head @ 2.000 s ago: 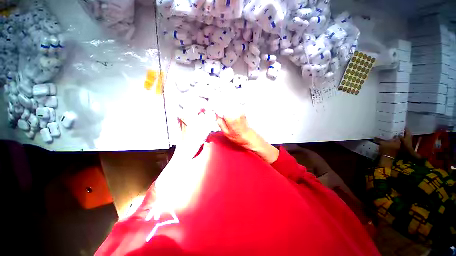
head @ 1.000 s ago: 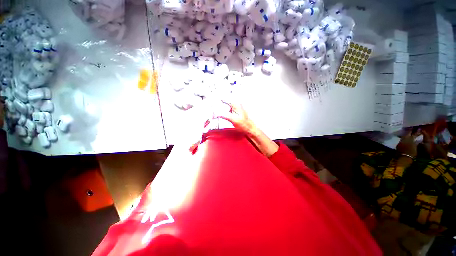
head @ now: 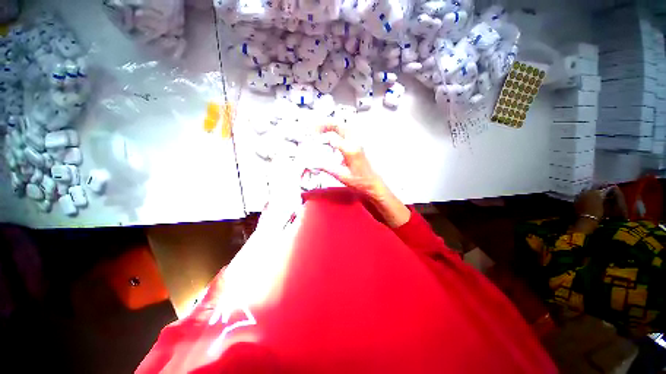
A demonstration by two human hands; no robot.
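Note:
White units with blue marks (head: 314, 57) lie heaped on the white tabletop (head: 438, 164) in front of me. Several loose units (head: 303, 95) lie at the heap's near edge, some washed out by glare. My right hand (head: 358, 168) is near the table's front edge, just below these units, with its fingers bent towards the left. Glare hides its fingertips, so I cannot tell whether it holds a unit. My left hand is lost in the bright glare beside it and cannot be made out.
More units (head: 62, 172) lie at the left by clear bags. A yellow-orange piece (head: 212, 117) lies by the table joint. A gold sticker sheet (head: 519, 95) lies right, near white carton stacks (head: 573, 124). A person in patterned clothing (head: 599, 266) is at right. An orange container (head: 135, 277) is below.
My right hand has moved a little up the table towards the loose units, its fingers reaching further forward. The other person's hands have shifted near the cartons.

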